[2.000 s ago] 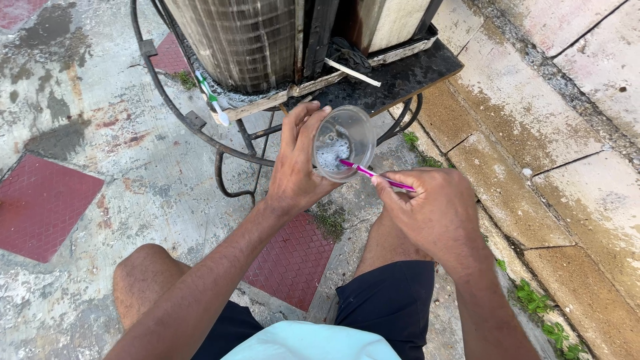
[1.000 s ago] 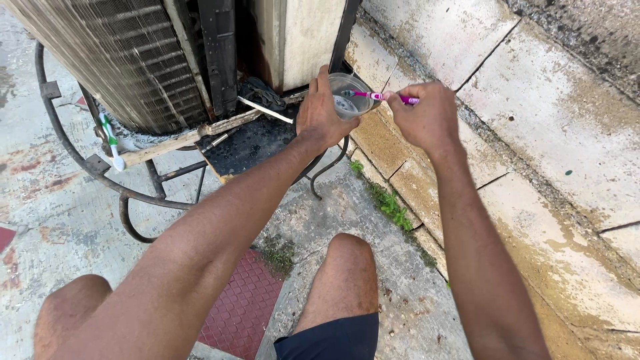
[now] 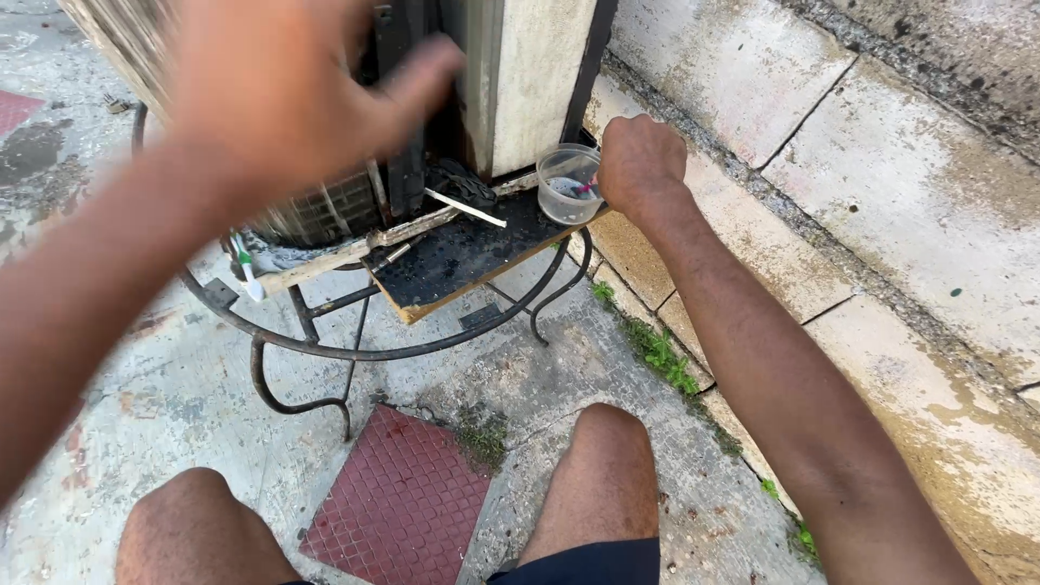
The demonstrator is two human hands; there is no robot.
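A clear plastic tub (image 3: 567,185) with a little bluish liquid stands on the right end of a wet black board (image 3: 455,260). My right hand (image 3: 642,162) is closed at the tub's right rim, holding a purple toothbrush (image 3: 583,188) whose end dips into the tub. My left hand (image 3: 301,89), blurred, is raised in front of a dirty finned appliance unit (image 3: 325,213); its thumb is spread and nothing shows in it. A green and white toothbrush (image 3: 245,258) lies at the unit's lower left corner.
A round metal stand (image 3: 382,353) carries the board and unit. A thin white strip (image 3: 467,208) and a slender brush-like tool (image 3: 398,252) lie on the board. The block wall (image 3: 894,203) rises at the right. A red tile (image 3: 406,496) lies in the concrete floor.
My left hand has let go of the tub and moved left, up in front of the unit. The tub, held in the air before, now stands on the board. The view has shifted.
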